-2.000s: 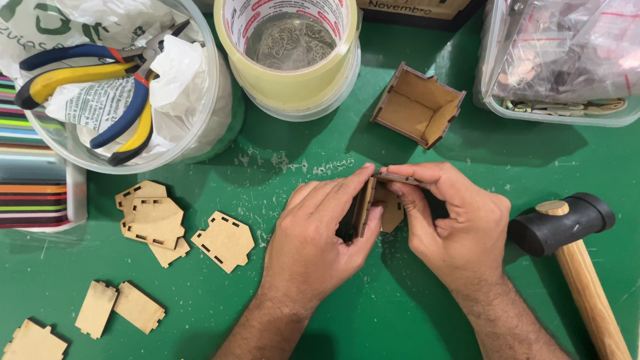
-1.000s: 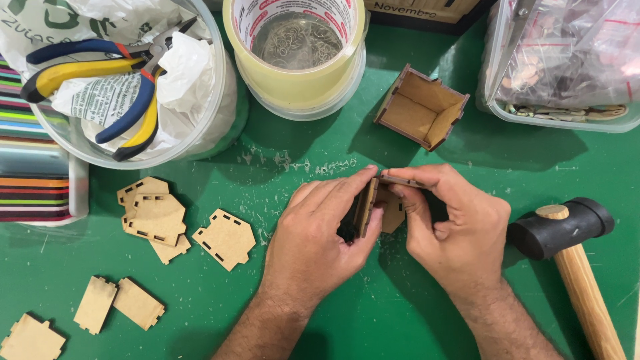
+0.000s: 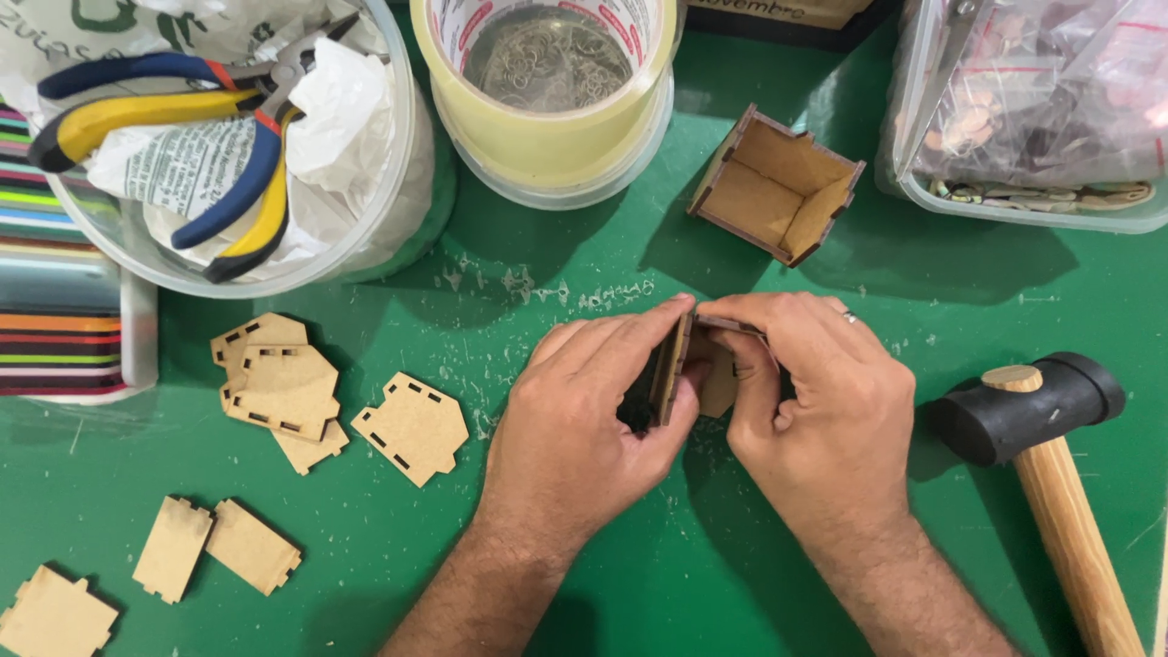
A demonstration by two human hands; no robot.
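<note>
My left hand (image 3: pixel 593 415) grips an upright slotted wooden panel (image 3: pixel 673 370) between thumb and fingers. My right hand (image 3: pixel 817 401) pinches a second thin panel (image 3: pixel 730 323), whose edge meets the top end of the first one at an angle. Part of another light wooden face (image 3: pixel 716 379) shows between the hands; the fingers hide how the parts join. Above the hands, an open-topped box of thin wooden panels (image 3: pixel 771 196) rests tilted on the green surface. To the left lie several loose slotted panels (image 3: pixel 287 388), one separate slotted panel (image 3: pixel 415 429) and small rectangular pieces (image 3: pixel 173 547).
A rubber mallet (image 3: pixel 1031 411) with a wooden handle lies at the right. Pliers (image 3: pixel 246 164) rest in a round plastic tub (image 3: pixel 401 182) at upper left. A tape roll (image 3: pixel 547 137) stands at top centre, and a plastic container (image 3: pixel 1031 219) with bags at upper right.
</note>
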